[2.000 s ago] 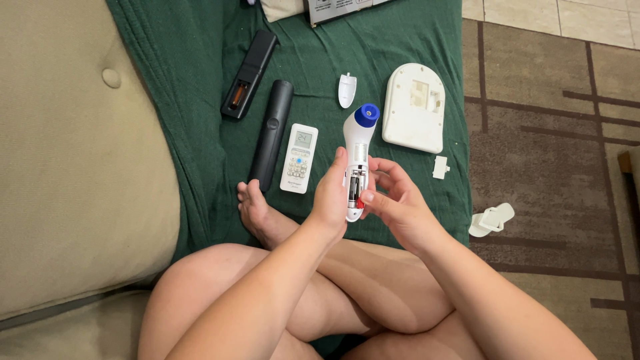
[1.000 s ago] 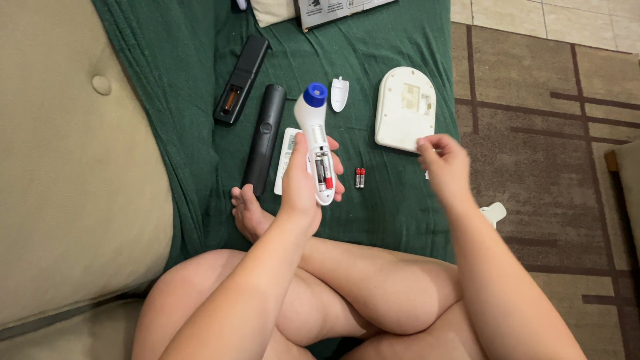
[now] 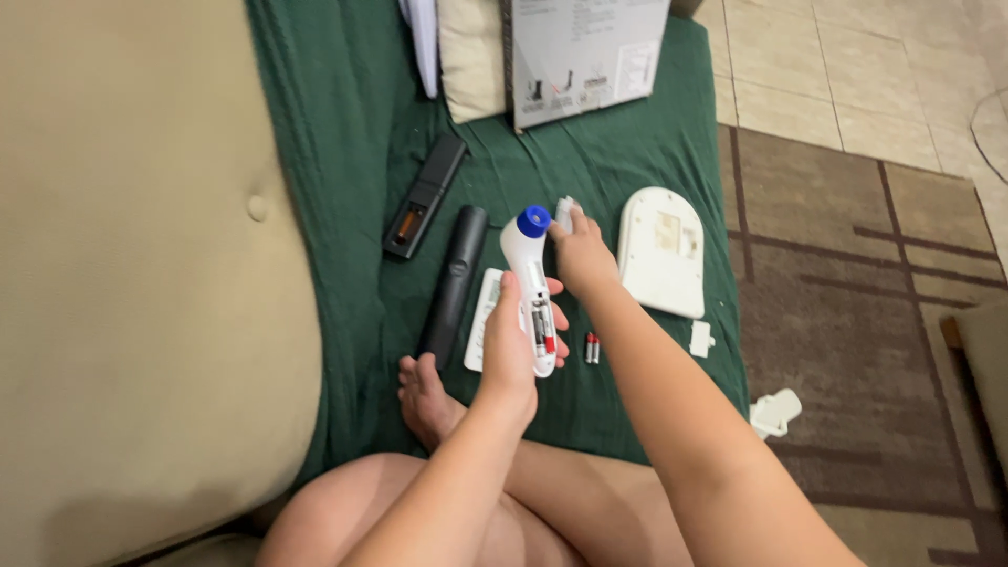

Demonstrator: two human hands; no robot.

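My left hand (image 3: 510, 339) is closed around a white infrared thermometer (image 3: 522, 250) with a blue ring at its head. Its battery compartment faces up, uncovered, with batteries visible inside. Just right of the blue ring, the fingers of my right hand (image 3: 584, 252) are at a white battery cover (image 3: 564, 214) on the green cloth; whether they grip it is unclear. Two small red-and-silver batteries (image 3: 592, 348) lie side by side beneath my right forearm's left edge. A white air-conditioner remote (image 3: 477, 335) is partly hidden behind my left hand.
Left of my hands lie a black remote (image 3: 455, 279) and a dark remote with an uncovered battery bay (image 3: 429, 193). A white rounded device (image 3: 661, 256) and small white cover (image 3: 701, 339) lie right. A printed box (image 3: 587, 59) stands beyond, beside a cream cushion (image 3: 472, 63).
My right hand has moved from beside the white rounded device to the white battery cover. My left hand still holds the thermometer. Two batteries, not visible two seconds ago, lie on the cloth.
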